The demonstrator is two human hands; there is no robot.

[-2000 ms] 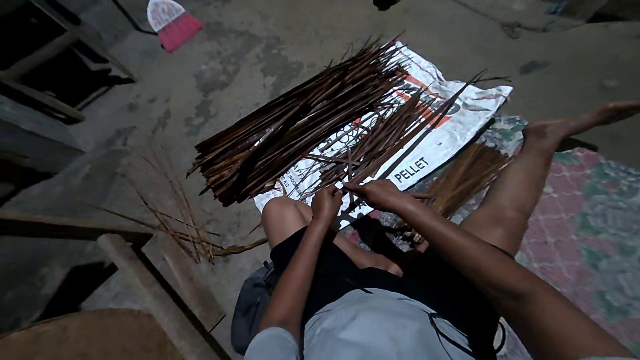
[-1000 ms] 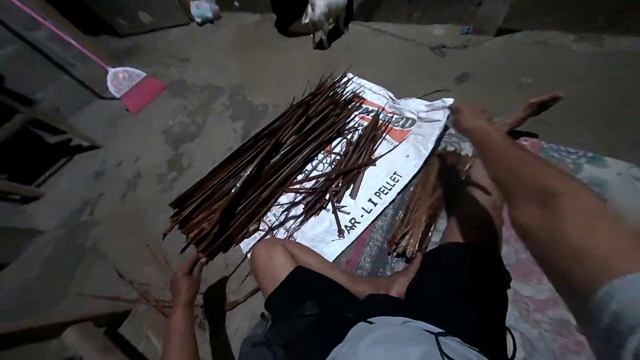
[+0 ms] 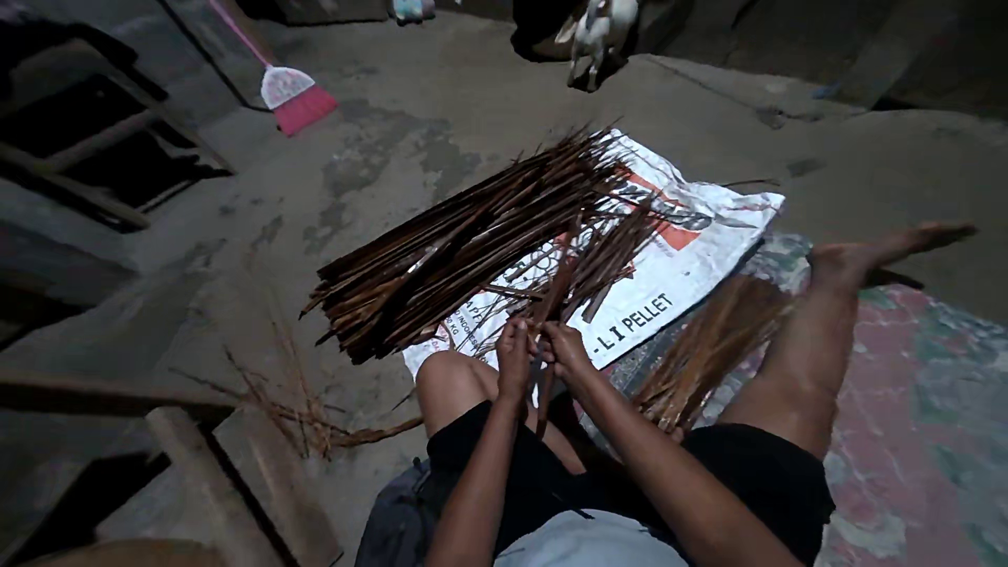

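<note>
My left hand (image 3: 516, 358) and my right hand (image 3: 561, 350) are close together over my lap, both closed on a few brown dried plant strips (image 3: 561, 287) that stick out above and below the fingers. Just beyond, a large bundle of long dark brown strips (image 3: 465, 244) lies across a white printed feed sack (image 3: 709, 236). A smaller loose pile of shorter strips (image 3: 618, 252) rests on the sack to its right. A lighter brown bundle (image 3: 705, 354) lies between the sack and my right leg.
Thin twigs (image 3: 303, 409) lie on the concrete floor at left, near a wooden frame (image 3: 213, 480). A pink and white broom (image 3: 298, 98) stands at the upper left. A goat-like animal (image 3: 600, 39) is at the top. A patterned mat (image 3: 906, 417) lies under my right leg.
A second ago my hands were apart, the left by the large bundle's near end and the right by the sack's far corner. Now they are together, holding strips.
</note>
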